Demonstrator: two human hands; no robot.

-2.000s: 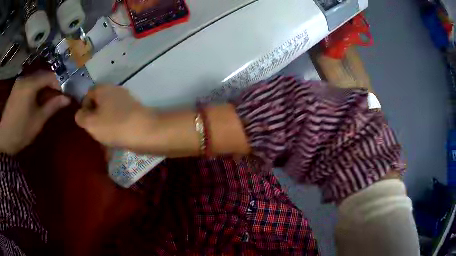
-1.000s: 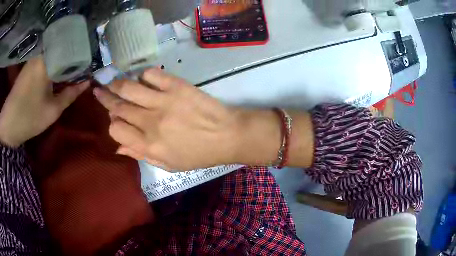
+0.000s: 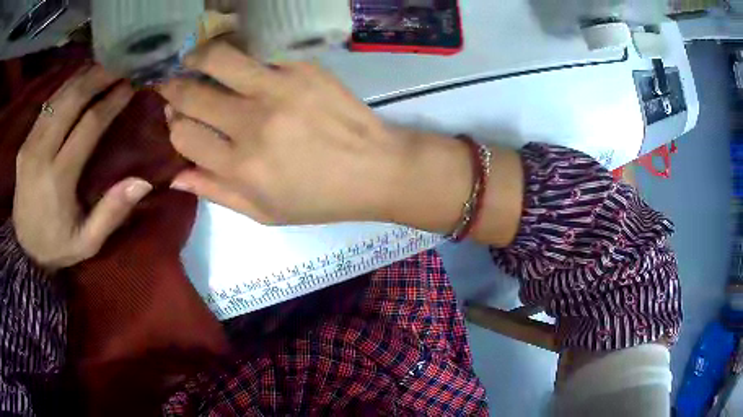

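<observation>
The rust to dark maroon fabric (image 3: 138,293) lies at the left of the machine bed and hangs down toward the lap. My left hand (image 3: 69,171) lies on it with fingers spread and the thumb apart. My right hand (image 3: 285,142) is at the fabric's edge by the needle area; its fingertips touch the edge, and whether they grip it cannot be told. Two off-white ribbed cylinders (image 3: 148,32) on the head hide most of the presser foot and needle.
The white machine bed (image 3: 505,114) carries a red-cased smartphone (image 3: 406,26) at its back. A printed ruler (image 3: 309,273) runs along the front edge. A red bag (image 3: 654,160) hangs at the right end. Checked cloth (image 3: 367,350) covers the lap.
My left hand has opened and spread over the fabric. My right hand has gone from a closed pinch to a flatter, extended pose at the edge. The view has shifted and moved closer.
</observation>
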